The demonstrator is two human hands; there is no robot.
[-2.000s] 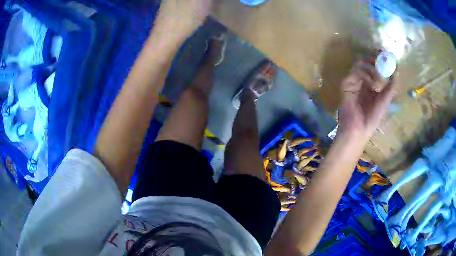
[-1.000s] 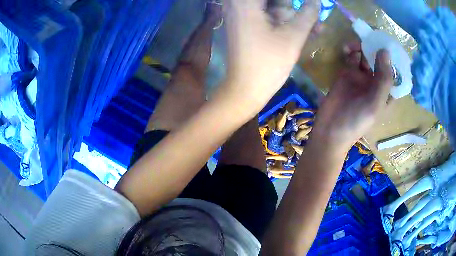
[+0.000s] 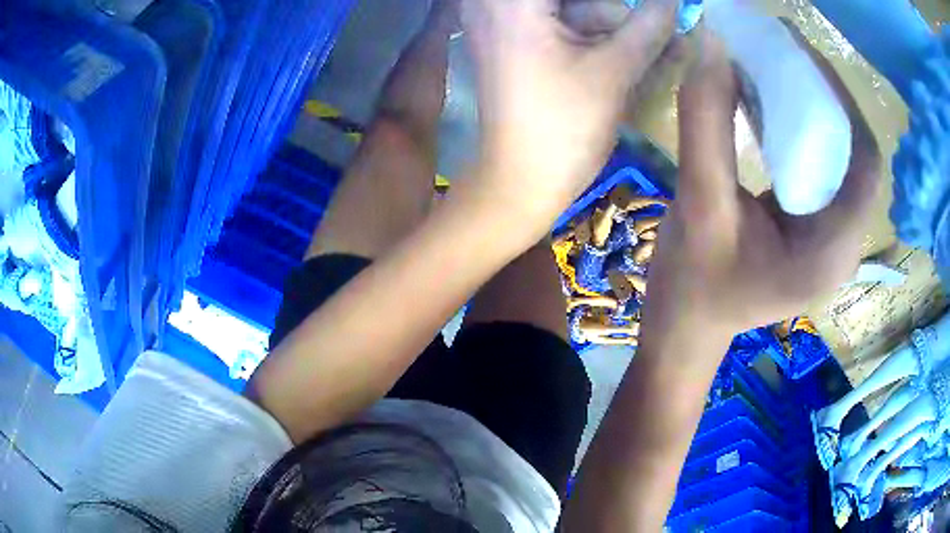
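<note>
My right hand (image 3: 771, 224) is shut on a white glue bottle (image 3: 810, 135), its narrow end towards the top edge near my left hand. My left hand (image 3: 568, 78) pinches a small light-blue piece (image 3: 688, 13) between its fingertips at the top edge; the piece is partly cut off, so its shape cannot be told. The bottle's nozzle is blurred, and whether it touches the piece cannot be told.
Blue trays (image 3: 115, 156) stand stacked at the left. Pale figure legs (image 3: 896, 416) lie at the lower right on the brown bench (image 3: 870, 338). A floor bin (image 3: 613, 193) holds orange-tan and blue parts. More blue trays (image 3: 745, 448) are stacked below. Pale-blue pieces hang at the upper right.
My right hand has come closer to my left hand and now wraps the bottle, which points up to the left. My left hand has barely moved and still pinches the blue piece.
</note>
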